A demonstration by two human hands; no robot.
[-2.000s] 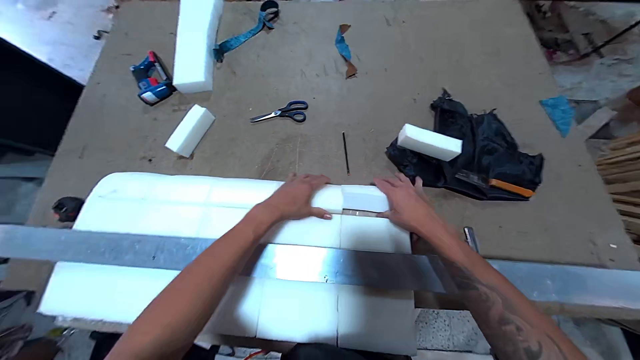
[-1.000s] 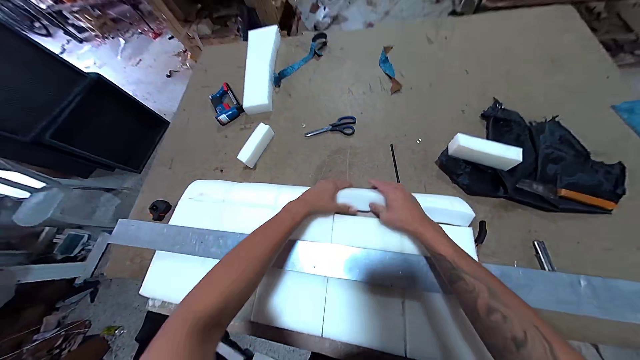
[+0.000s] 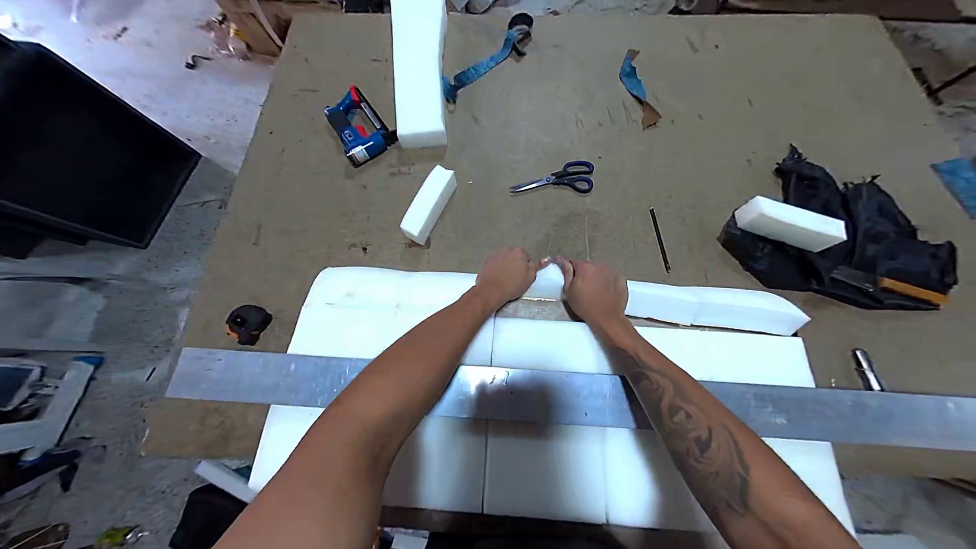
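Observation:
My left hand [image 3: 509, 276] and my right hand [image 3: 593, 288] grip the far edge strip of a white foam sheet [image 3: 549, 343], thumbs nearly meeting. Between them the foam strip [image 3: 709, 306] bulges up, and a gap shows bare table below it. To the right of my right hand the strip runs on past the sheet's corner, with a dark slit along it. A long flat metal bar [image 3: 534, 393] lies across the sheet, under my forearms.
On the brown tabletop [image 3: 732, 99] lie scissors [image 3: 560, 177], a blue staple gun [image 3: 358, 128], foam offcuts [image 3: 428, 204], a long foam block [image 3: 419, 72], a pencil-like dark stick [image 3: 659, 240], a tape measure [image 3: 248, 324] and black fabric [image 3: 900, 244] bearing a foam piece and an orange-handled tool.
Both hands have stayed close together on the strip, which now bulges up between them. A gap has opened between strip and sheet. The view has shifted.

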